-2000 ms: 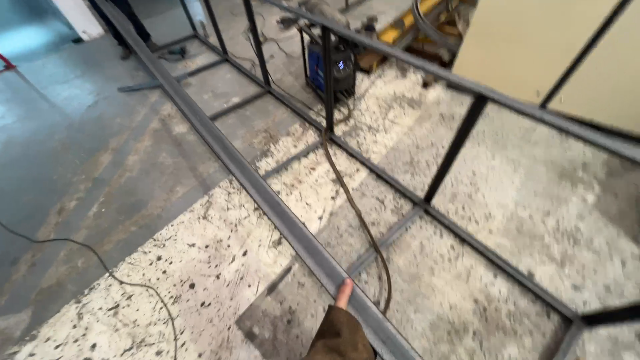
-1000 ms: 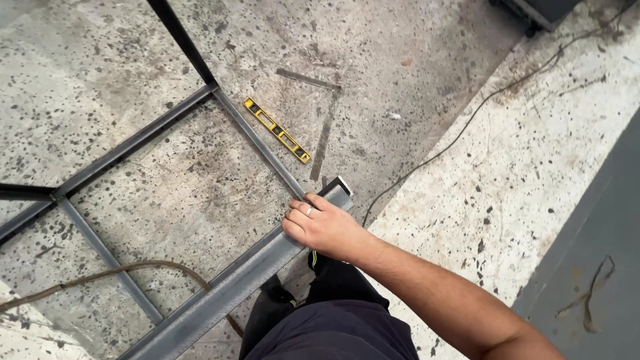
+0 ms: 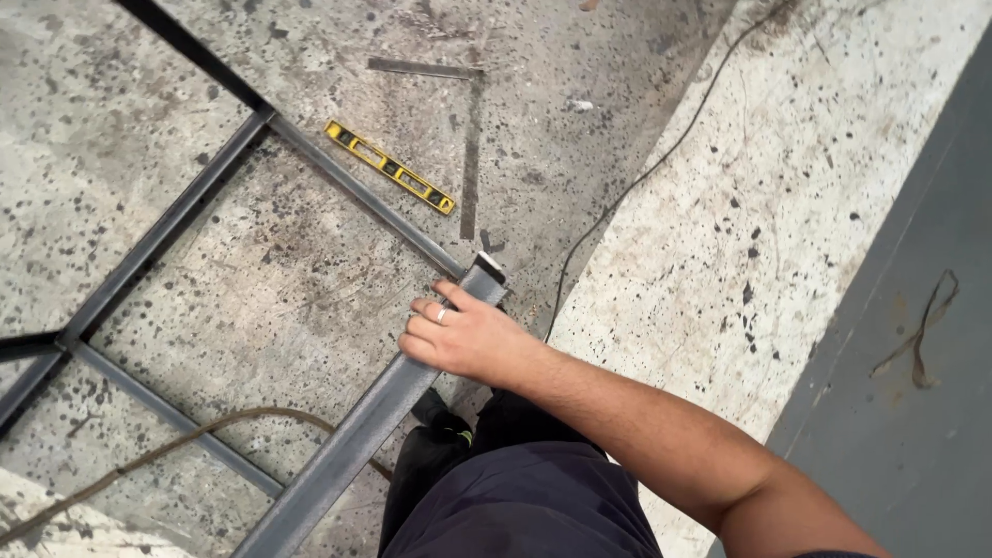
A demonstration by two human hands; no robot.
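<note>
My right hand point(image 3: 465, 333), with a ring on one finger, rests over the top steel beam point(image 3: 333, 457) close to its end, fingers curled over the far edge. That beam runs from the lower left up to its open, channel-like end beside my hand. Below and beyond it spreads a welded steel frame point(image 3: 170, 225) of dark bars. A yellow spirit level point(image 3: 390, 166) lies on the floor just outside the frame. Beyond the beam's end, a flat metal carpenter's square point(image 3: 470, 155) lies on the concrete. My left hand is out of view.
A brown cable point(image 3: 163, 449) crosses a frame bar at the lower left. A thin dark cable point(image 3: 620, 198) snakes over the speckled floor to the right of the beam. Farther right, a loose strap point(image 3: 922, 341) lies on the grey floor. My legs stand close to the beam.
Two seconds ago the view looked along the frame toward a blue machine, with a hand touching the beam; it has since swung to the beam's end. Over the last second the right hand has stayed there.
</note>
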